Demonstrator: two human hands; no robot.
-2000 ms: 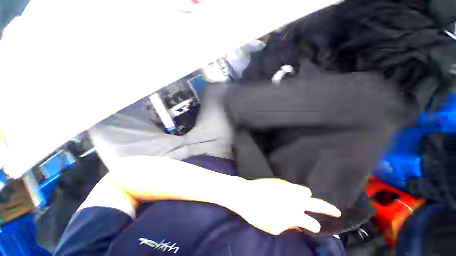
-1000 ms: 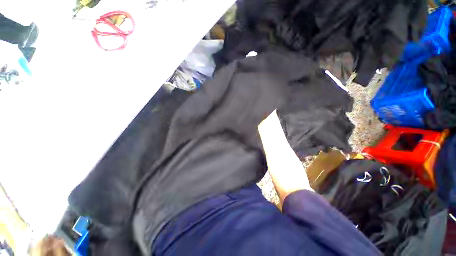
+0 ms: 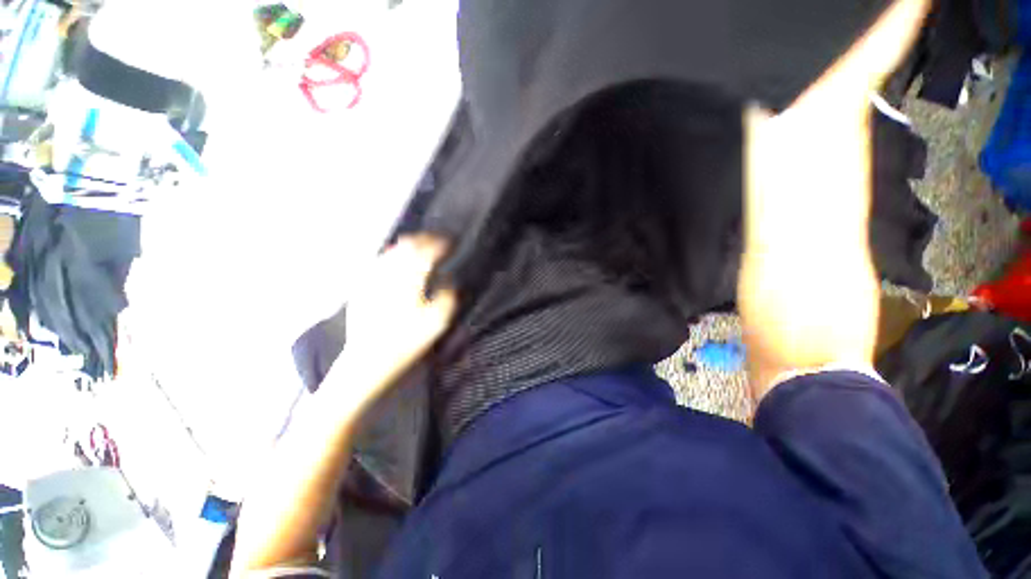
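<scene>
A black garment [image 3: 633,170] is spread between my hands, its upper part raised close to the camera. Its finely ribbed part [image 3: 554,328] lies across my lap, against the dark blue clothing. My left hand [image 3: 413,283] grips the garment's left edge beside the table. My right hand [image 3: 820,124] is at the garment's right side, overexposed and blurred, with the cloth between thumb and fingers. Some fingertips of both hands are hidden or washed out.
The white table [image 3: 260,226] on the left holds red-handled scissors [image 3: 336,71] and machine parts. Dark cloth [image 3: 79,271] hangs at far left. A dark bundle with white loops [image 3: 961,418], a red-orange plastic piece [image 3: 1006,283] and a blue crate [image 3: 1010,141] are at right.
My left hand has come into view at the garment's left edge. The garment has been raised and spread, showing its ribbed part. My right hand has moved up and right, and the view has shifted.
</scene>
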